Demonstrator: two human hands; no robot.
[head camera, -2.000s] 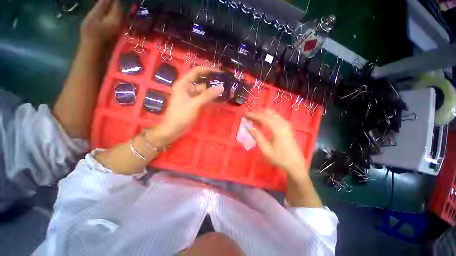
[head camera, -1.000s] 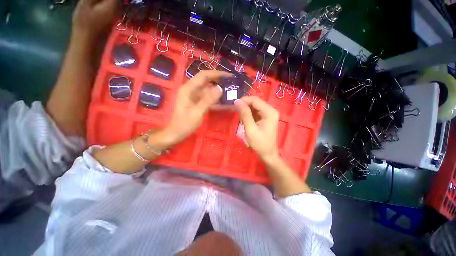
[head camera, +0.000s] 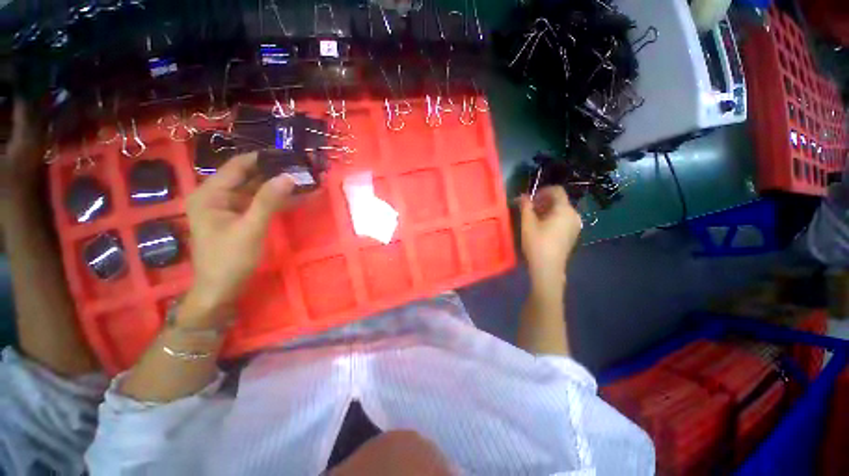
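My left hand (head camera: 228, 228) holds a black glossy square device (head camera: 300, 175) at its fingertips, over the red compartment tray (head camera: 326, 316). Black binder clips (head camera: 284, 138) with silver wire handles lie right beside it; I cannot tell which are clamped on it. My right hand (head camera: 551, 228) is past the tray's right edge, its fingertips closed on a binder clip (head camera: 549, 178) at the lower end of the loose clip pile (head camera: 572, 79). A white wipe (head camera: 372, 212) lies flat on the tray. Several black devices (head camera: 154, 179) sit in pockets at the left.
A dark row of clamped devices (head camera: 274, 54) runs along the tray's far edge, handles sticking out. A white boxy unit (head camera: 675, 84) stands beyond the pile. Red crates (head camera: 791, 102) are at right, more in a blue-framed rack (head camera: 707, 390). Another person's arm (head camera: 42, 279) is at far left.
The view has turned right. My right hand has left the device and moved right to the clip pile. My left hand still holds the device. The wipe is now uncovered on the tray.
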